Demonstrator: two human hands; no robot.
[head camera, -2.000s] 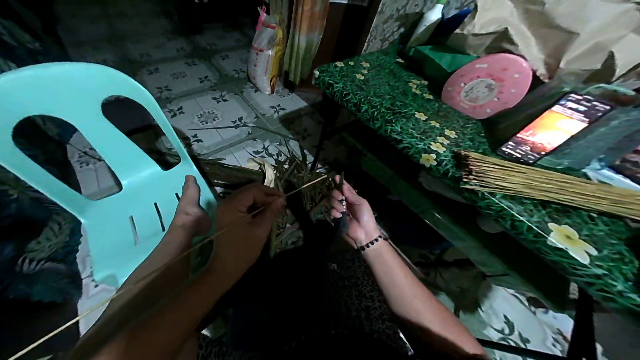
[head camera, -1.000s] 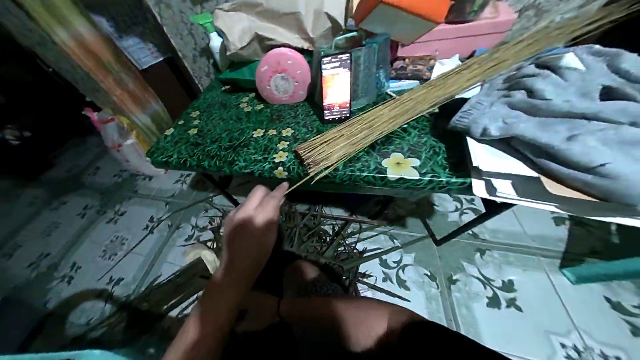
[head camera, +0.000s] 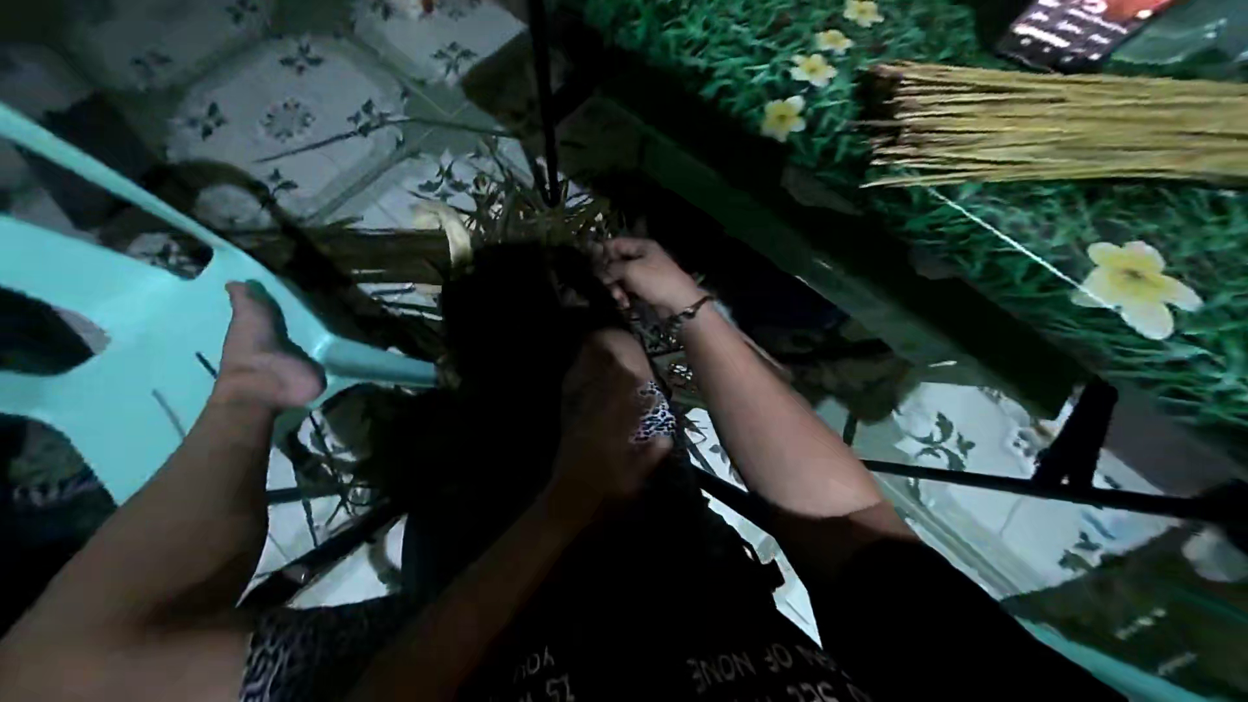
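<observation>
My right hand (head camera: 643, 273), a bead bracelet at its wrist, is above the dark cloth near the table edge, fingers curled; shadow hides whether anything is in it. Just below it, my left hand (head camera: 609, 419) lies in deep shadow over the patterned cloth of my lap, and its fingers are hard to make out. Beyond both hands, a heap of thin leaf strips (head camera: 517, 205) lies on the floor. A bundle of thin yellow-brown sticks (head camera: 1063, 127) rests on the table at the upper right, with a white string (head camera: 1014, 239) beside it.
The table's green cover (head camera: 975, 244) has a grass and flower print, and a phone (head camera: 1072, 34) lies at its top edge. A turquoise plastic chair (head camera: 127, 361) stands at the left, with a bare foot (head camera: 268, 356) against it. Dark table legs and bars cross the tiled floor.
My left hand, reaching by the stick bundle a second ago, is now back over my lap. The thin strip held between my hands two seconds ago is not visible. The view has swung back left.
</observation>
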